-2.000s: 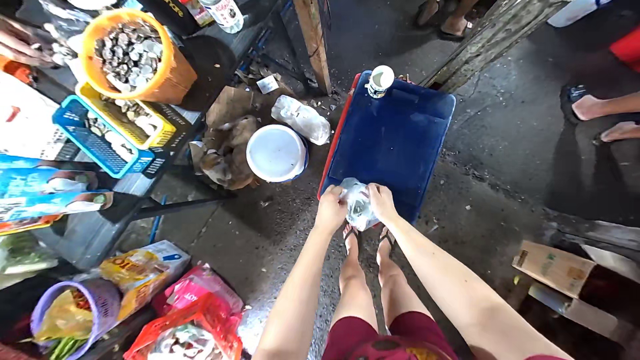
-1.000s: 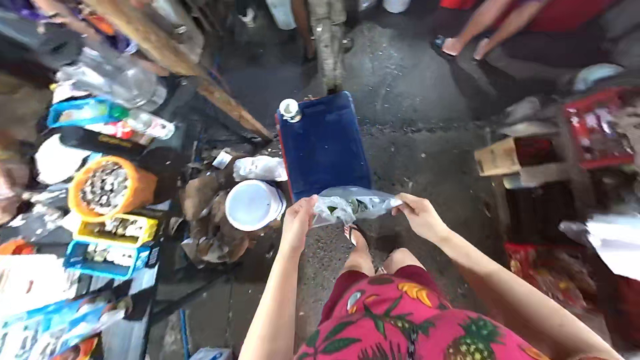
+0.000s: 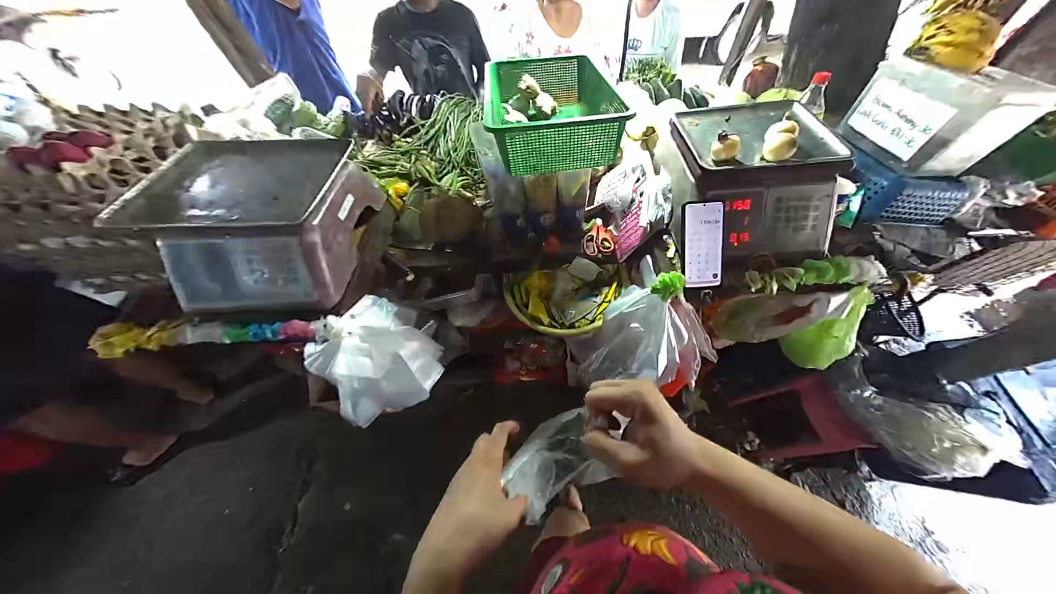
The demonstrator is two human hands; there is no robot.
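Observation:
A clear plastic bag (image 3: 549,458) hangs between my two hands, low in the middle of the view. My right hand (image 3: 639,433) pinches its upper right part with bent fingers. At its left side is my left hand (image 3: 478,487), thumb and fingers spread around the edge; the thumb touches the plastic. Whether anything lies inside the bag is unclear. Beyond the hands hang bunches of white plastic bags (image 3: 375,359) and clear plastic bags (image 3: 635,334).
A vegetable stall spans the view: a weighing scale (image 3: 239,198) at left, a second scale (image 3: 763,169) holding pale vegetables, a green plastic basket (image 3: 561,140), long beans (image 3: 441,144) and a phone (image 3: 703,244). Several people stand behind it. A yellow-rimmed basket (image 3: 565,322) sits below the counter.
The view has swung from the blue container and white bucket to the vegetable stall. The bag, stretched between both hands a second ago, is now bunched, with the hands closer together.

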